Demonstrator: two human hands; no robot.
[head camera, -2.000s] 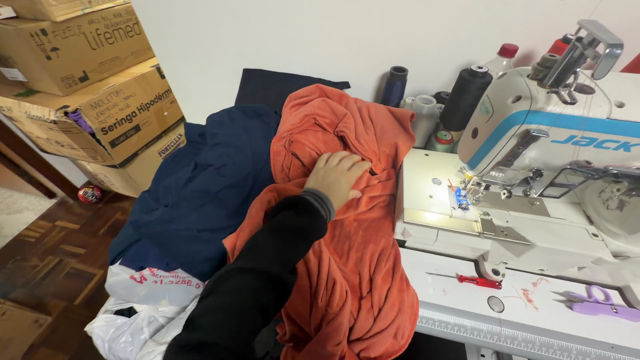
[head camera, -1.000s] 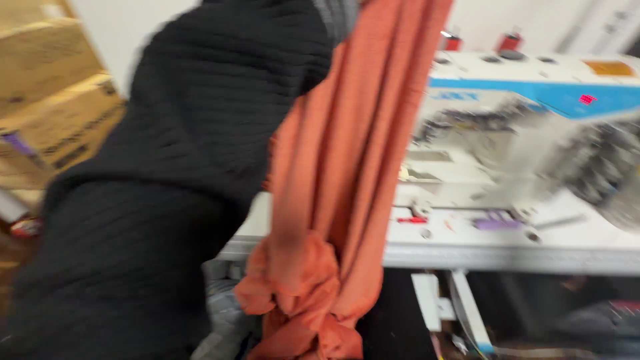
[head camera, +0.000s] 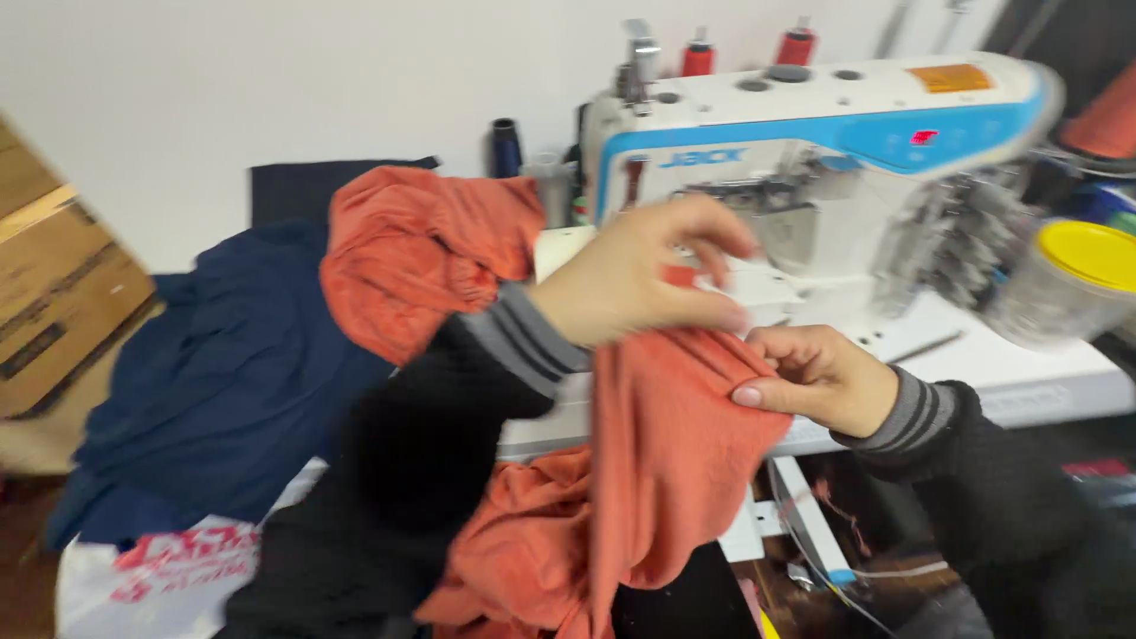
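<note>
A length of orange fabric (head camera: 674, 444) hangs in front of the table edge, its lower part bunched over my lap. My right hand (head camera: 812, 382) pinches its upper edge between thumb and fingers. Blurred, my left hand (head camera: 661, 271) arches over the top of the same cloth with fingers apart; whether it grips any of it is not clear. More orange fabric (head camera: 417, 257) lies heaped at the left of the Jack sewing machine (head camera: 710, 142), whose needle area is largely hidden behind my left hand. Dark blue fabric (head camera: 222, 364) is piled beside that heap.
Cardboard boxes (head camera: 71, 302) are stacked at far left, near a white plastic bag (head camera: 160, 577) under the blue pile. A dark thread cone (head camera: 506, 149) stands behind the orange heap. On the table's right are tweezers (head camera: 925, 347) and a clear tub with a yellow lid (head camera: 1087, 257).
My left hand rested on the heaped orange fabric two seconds ago. A length of it has since been drawn to the front of the machine, and my right hand has come into view holding it.
</note>
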